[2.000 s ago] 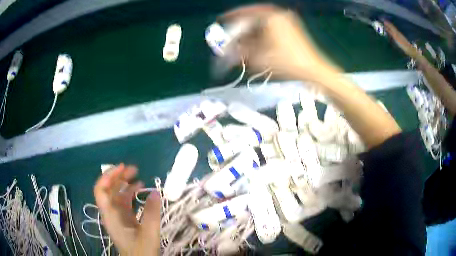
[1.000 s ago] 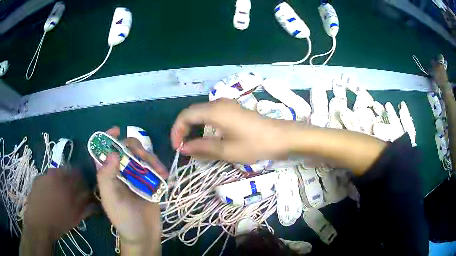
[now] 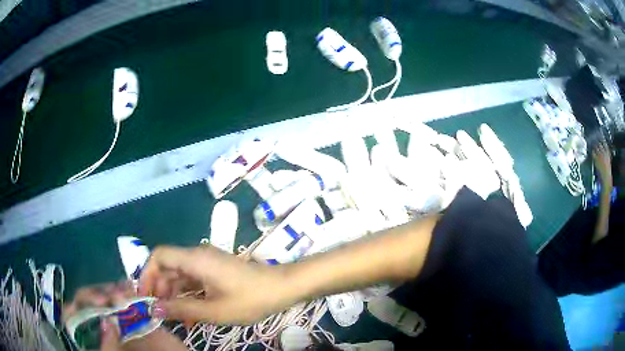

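Note:
My left hand [image 3: 113, 329], cut off by the bottom edge at lower left, holds an open white housing [image 3: 81, 328]. A blue battery [image 3: 133, 319] with red wires shows in its right part. My right hand [image 3: 205, 284] reaches across from the right, its fingertips pinched at the narrow end of the housing. What the fingertips hold is too blurred and covered to tell. Thin pale cords [image 3: 240, 332] lie tangled below the right forearm.
White covers [image 3: 384, 171] and blue-marked units [image 3: 295, 236] lie heaped right. A metal rail [image 3: 171, 164] separates the bench from the belt [image 3: 199, 75], which carries spaced units. Another person's arm [image 3: 603, 185] is at far right.
My right hand came back from the belt to the housing, now held lower left at a flatter angle. Another hand, blurred at left one second ago, is no longer distinct.

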